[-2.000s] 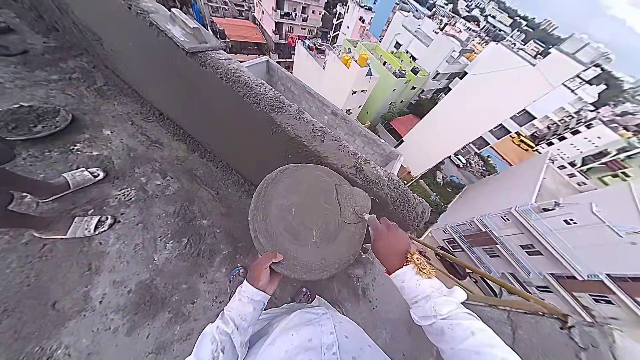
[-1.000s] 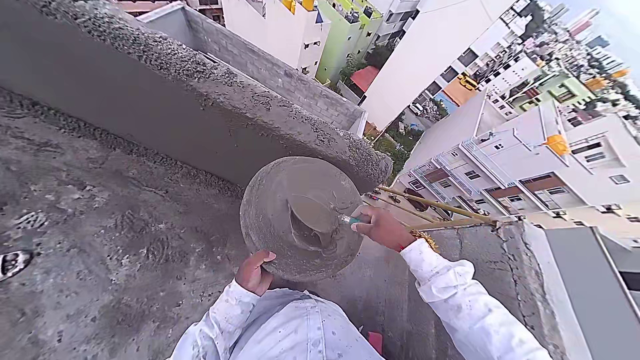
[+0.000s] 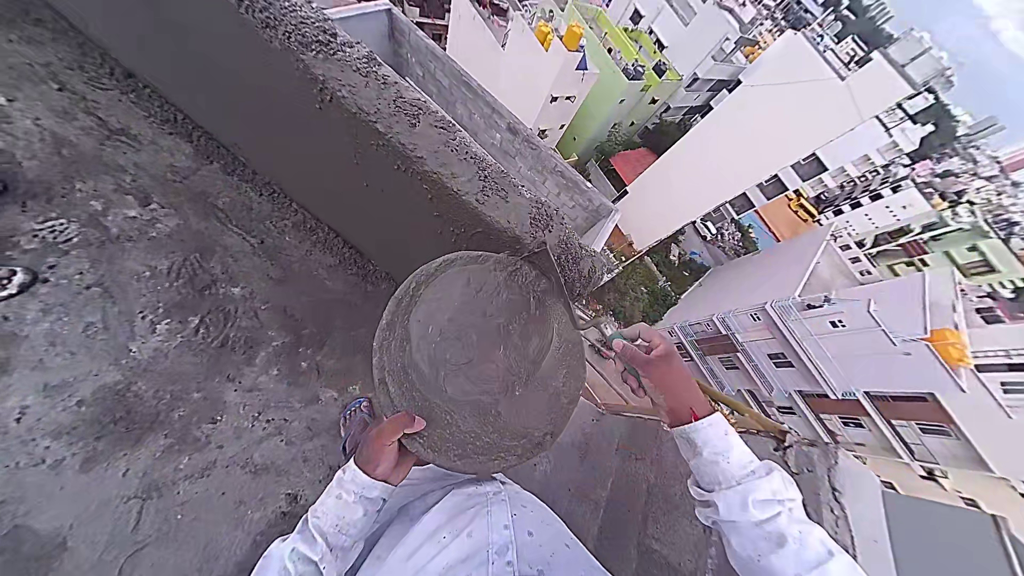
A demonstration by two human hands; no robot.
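My left hand [image 3: 390,448] grips the near left rim of a round, shallow mortar pan [image 3: 480,432], thumb on top. Wet grey mortar [image 3: 472,328] lies smeared over the pan's inside. Closed around the green handle of a pointing trowel [image 3: 558,282] is my right hand [image 3: 652,372], right of the pan. The trowel's blade is tilted on edge at the pan's upper right rim, by the end of the parapet wall [image 3: 384,120]. Whether the blade touches the wall I cannot tell.
The plastered parapet with a rough mortar top runs from upper left to the pan. Beyond it is a drop to buildings and trees [image 3: 640,292]. Bamboo poles [image 3: 740,408] lie past my right wrist. My sandalled foot [image 3: 356,420] stands on the rough concrete floor [image 3: 200,384]. Another shoe shows at the left edge.
The trowel has moved from the mortar inside the pan to its upper right rim, beside the wall's end. The hollow and lump seen in the mortar a second ago are now flatter.
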